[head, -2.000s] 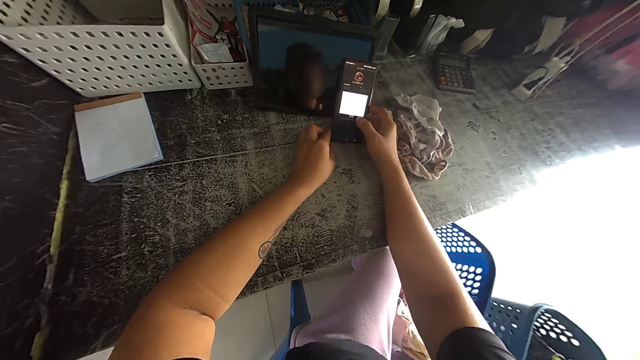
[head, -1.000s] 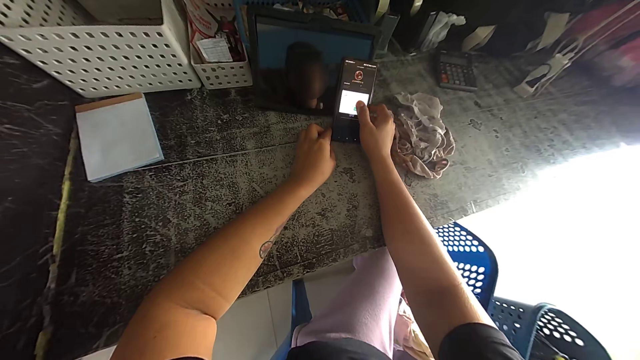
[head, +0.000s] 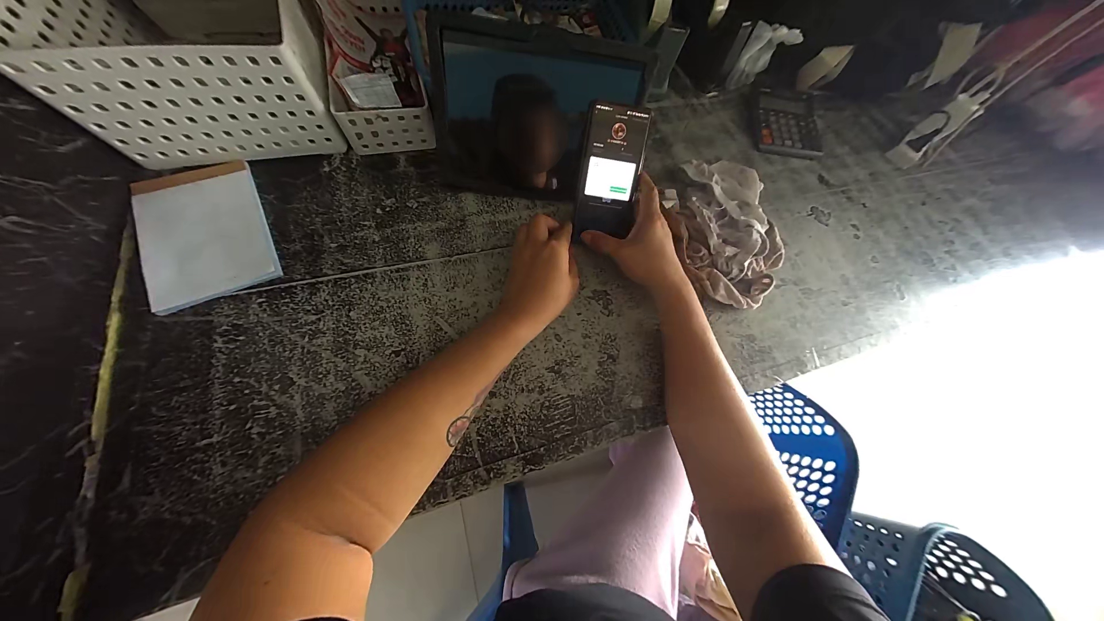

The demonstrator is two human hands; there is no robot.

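A smartphone (head: 614, 168) with a lit screen is held upright between both hands, in front of a dark framed glossy panel (head: 492, 108) that shows a reflection. My left hand (head: 543, 267) grips the phone's lower left edge with curled fingers. My right hand (head: 640, 240) wraps the lower right side, its thumb lying across the bottom of the phone. Just right of my right hand, a crumpled beige cloth (head: 733, 228) lies on the worn dark table (head: 345, 362).
A notepad (head: 203, 237) lies at the left below a large white perforated basket (head: 198, 103). Beside that stands a small white basket (head: 384, 129) with packets. A calculator (head: 787, 125) lies at the back right. Blue plastic baskets (head: 806, 457) stand below the table's right edge.
My right thumb was over the lit screen one second ago; now it is at the bottom of the phone. My left hand has stayed in place.
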